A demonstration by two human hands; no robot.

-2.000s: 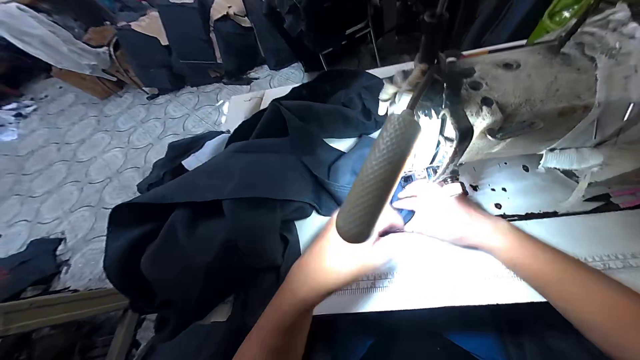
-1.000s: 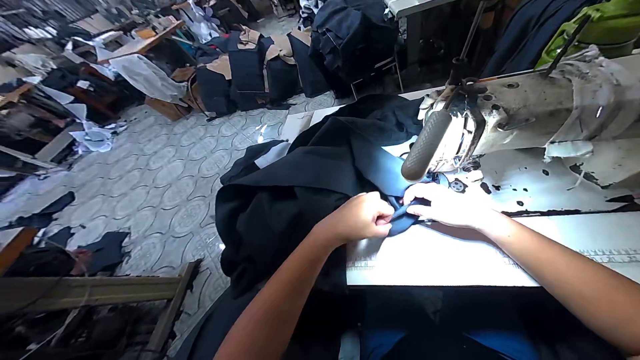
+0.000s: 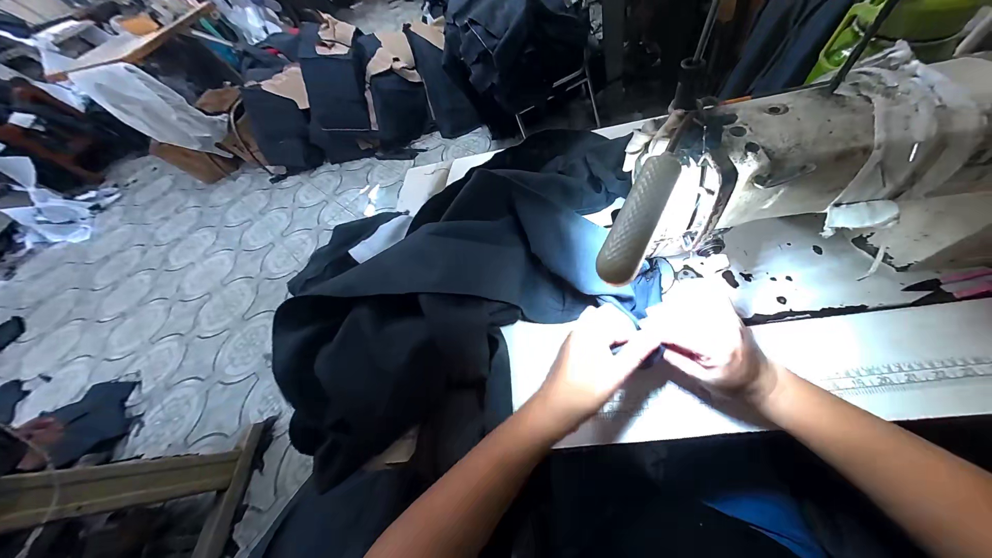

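Note:
Dark woven fabric point(image 3: 465, 263) lies heaped over the left of the sewing table point(image 3: 821, 349). Its edge reaches the needle area of a worn sewing machine point(image 3: 790, 147), where a bright lamp washes out detail. My left hand point(image 3: 597, 356) pinches a small part of the fabric just in front of the machine. Close against it, my right hand point(image 3: 705, 333) has its fingers closed on the same part. A textured grey lamp or handle point(image 3: 639, 221) hangs in front of the machine head and hides some of the needle area.
A printed ruler strip point(image 3: 907, 376) runs along the table's front. Pink-handled scissors or snips point(image 3: 965, 283) lie at the right. Beyond the patterned tile floor point(image 3: 186, 294) stand stacks of dark cut fabric point(image 3: 333, 93). A wooden frame point(image 3: 116, 484) is at the lower left.
My hands are now pressed together in front of the needle area; one second ago they were slightly apart. The view has shifted since two seconds ago.

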